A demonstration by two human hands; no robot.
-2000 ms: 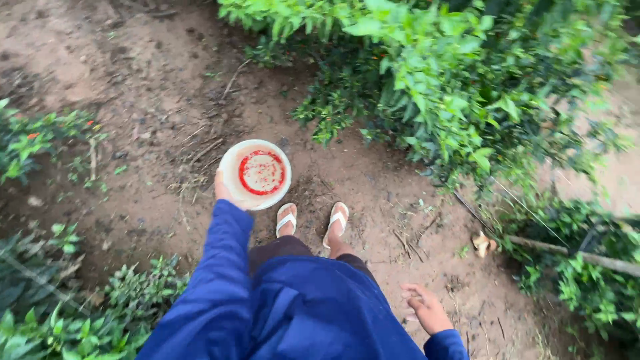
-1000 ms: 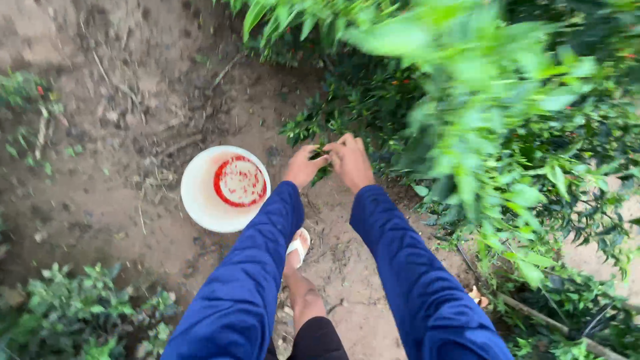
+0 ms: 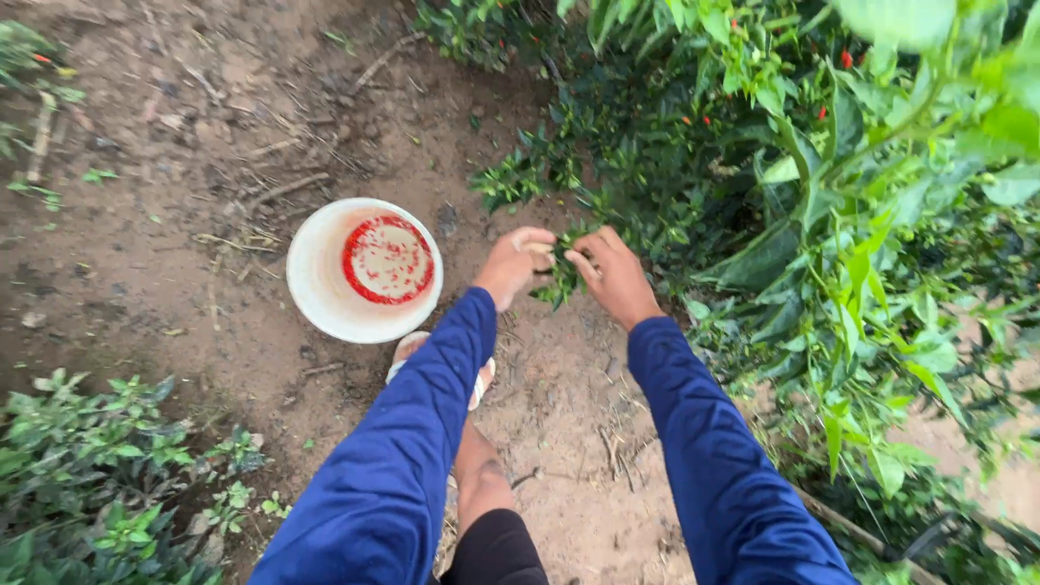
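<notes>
My left hand (image 3: 518,264) and my right hand (image 3: 613,275) are at a leafy tip of a chili pepper plant (image 3: 565,264), one on each side of it. The fingers of both are bent against the leaves; what lies between the fingertips is too small to tell. To the left of my left hand, a white plastic bucket (image 3: 313,272) stands on the soil, with small red chili peppers (image 3: 390,258) scattered over its bottom and gathered thickly around the rim of it. More red peppers (image 3: 847,59) hang among the leaves at the upper right.
Dense pepper bushes (image 3: 772,203) fill the right side, with some leaves close to the camera. Low plants (image 3: 106,471) grow at the lower left. Dry sticks (image 3: 288,188) lie on the brown soil, and a branch (image 3: 853,528) crosses the lower right. My sandalled feet are beside the bucket.
Two seconds ago my left hand held the bucket by its rim; it has let go, and the bucket is on the ground. Both hands have come together at the plant.
</notes>
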